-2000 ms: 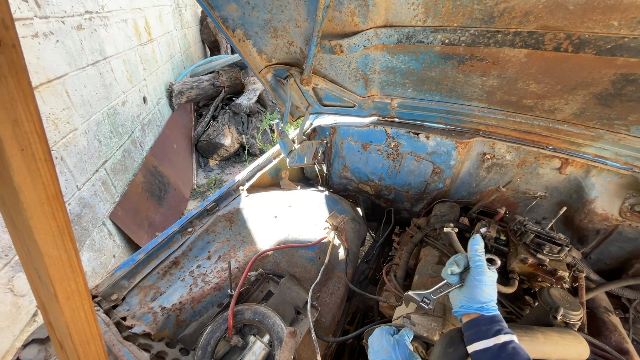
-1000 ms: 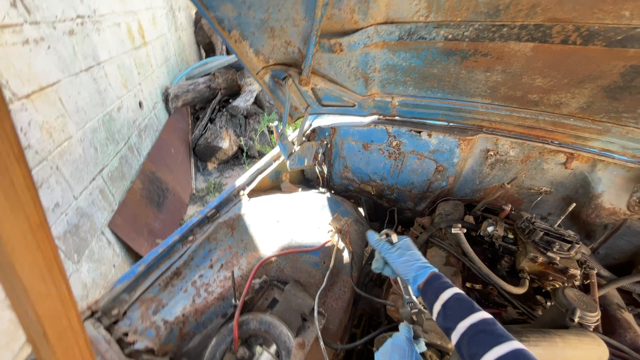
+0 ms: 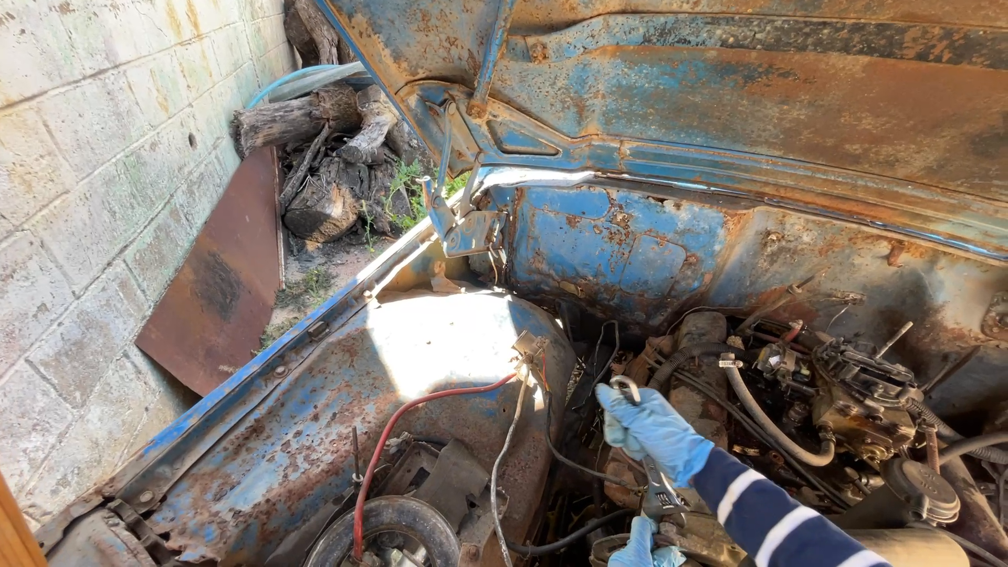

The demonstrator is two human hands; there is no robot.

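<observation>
My right hand (image 3: 654,429), in a blue glove under a striped sleeve, grips an adjustable wrench (image 3: 660,492) by its handle, over the left side of the engine. The ringed handle end shows above my fingers, and the jaw end points down toward my left hand (image 3: 642,547). That hand, also gloved in blue, is at the bottom edge and partly cut off. Its fingers are by the wrench jaw; whether they hold anything cannot be told. A rubber hose (image 3: 776,425) with a clamp at its upper end and a greasy carburetor (image 3: 866,394) are to the right.
A rusty blue hood (image 3: 748,118) stands raised overhead. The rusted inner fender (image 3: 299,441) carries a red cable (image 3: 386,433) and loose wires. Beyond it are a block wall (image 3: 94,181), a leaning rusty metal sheet (image 3: 220,276) and stacked logs (image 3: 323,197). A wooden post (image 3: 16,524) cuts the lower left corner.
My right hand, first beside the carburetor with the wrench, moved left toward the inner fender, and is now slightly lower. The hose that was near that hand now lies apart from it.
</observation>
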